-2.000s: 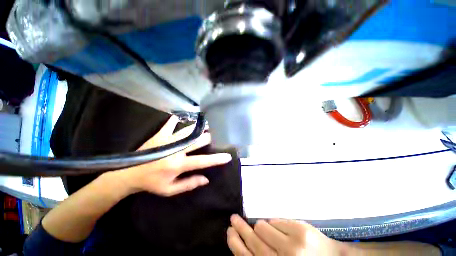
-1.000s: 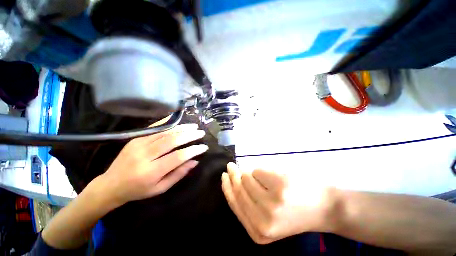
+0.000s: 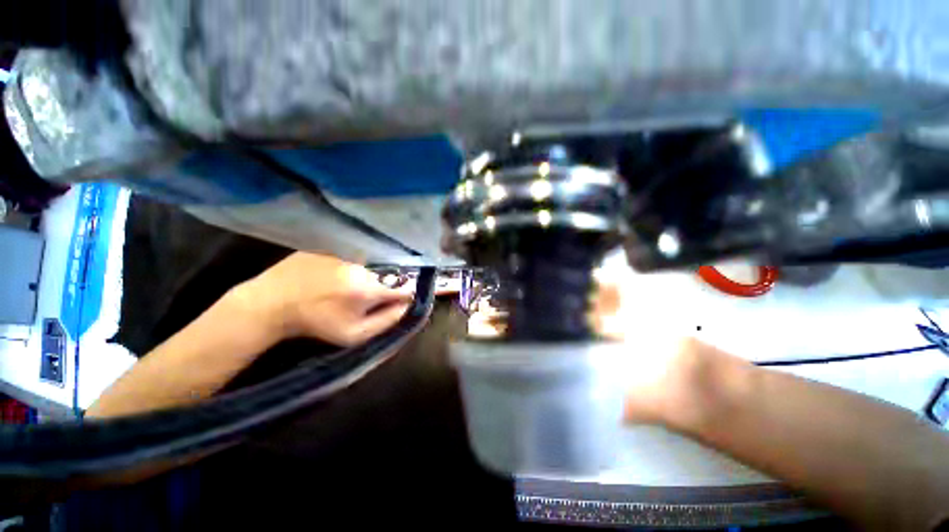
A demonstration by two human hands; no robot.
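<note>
The dark cloth (image 3: 385, 416) lies under the sewing machine and hangs over the table's front edge. My left hand (image 3: 338, 301) rests on the cloth just left of the shiny metal parts around the presser foot (image 3: 401, 278); its fingertips are partly hidden by the curved black bar (image 3: 260, 390). My right hand (image 3: 666, 364) is right of the needle area, mostly hidden behind the ringed dark knob (image 3: 536, 208) and the grey-white cylinder (image 3: 546, 405); its fingers cannot be made out. The needle itself is not clearly visible.
The blurred machine head (image 3: 520, 62) fills the top of the view. A red-orange loop handle (image 3: 741, 281) lies on the white table at the right. Dark tool tips show at the far right edge. A ruler tape (image 3: 666, 513) runs along the table's front edge.
My view has moved closer to the machine head. My right hand has moved up and away from the cloth's lower right edge, behind the knob. My left hand is nearer the presser foot.
</note>
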